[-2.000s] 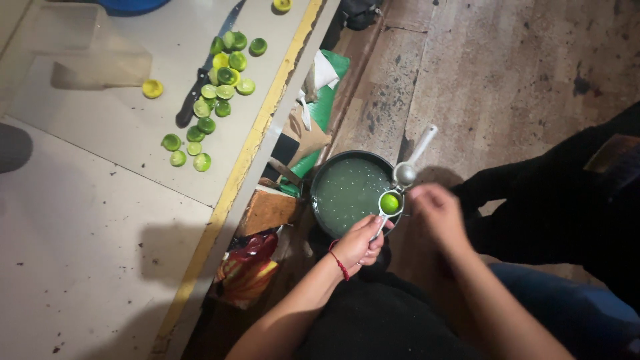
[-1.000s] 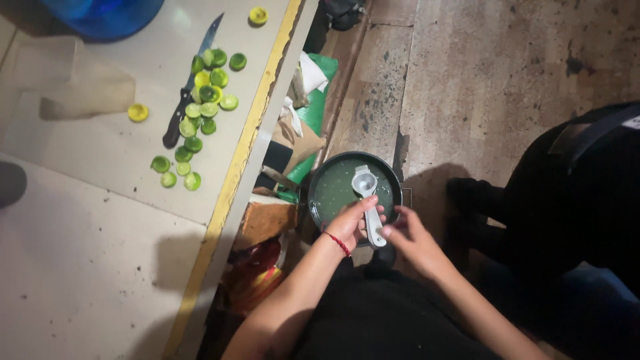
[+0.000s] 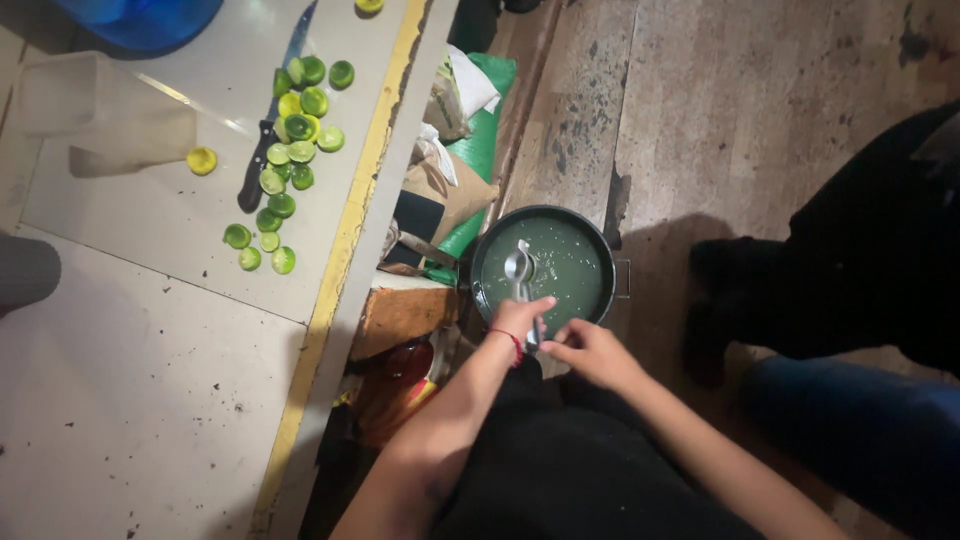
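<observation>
My left hand (image 3: pixel 519 319), with a red cord at the wrist, grips the handles of a metal hand citrus squeezer (image 3: pixel 519 264). The squeezer's round head is over a dark round pot (image 3: pixel 609 251) of cloudy greenish liquid; a bit of green shows at the head's edge. My right hand (image 3: pixel 589 351) is just right of the handles with curled fingers; whether its fingertips touch them I cannot tell. Several squeezed lime halves (image 3: pixel 301 152) lie on the counter at the left, beside and partly over a knife with a black handle (image 3: pixel 257 165).
A yellow-edged counter (image 3: pixel 352 217) runs along my left, bearing a translucent plastic container (image 3: pixel 135 112), a blue vessel (image 3: pixel 146 19) and a lone lime half (image 3: pixel 201 160). Bags, one a green sack (image 3: pixel 487 135), sit between counter and pot. A person's dark-clothed leg (image 3: pixel 847 247) is at the right.
Two seconds ago the squeezer was spread apart with a green lime half in its cup; its handles are now together in my left hand. My right hand has come down beside the handles.
</observation>
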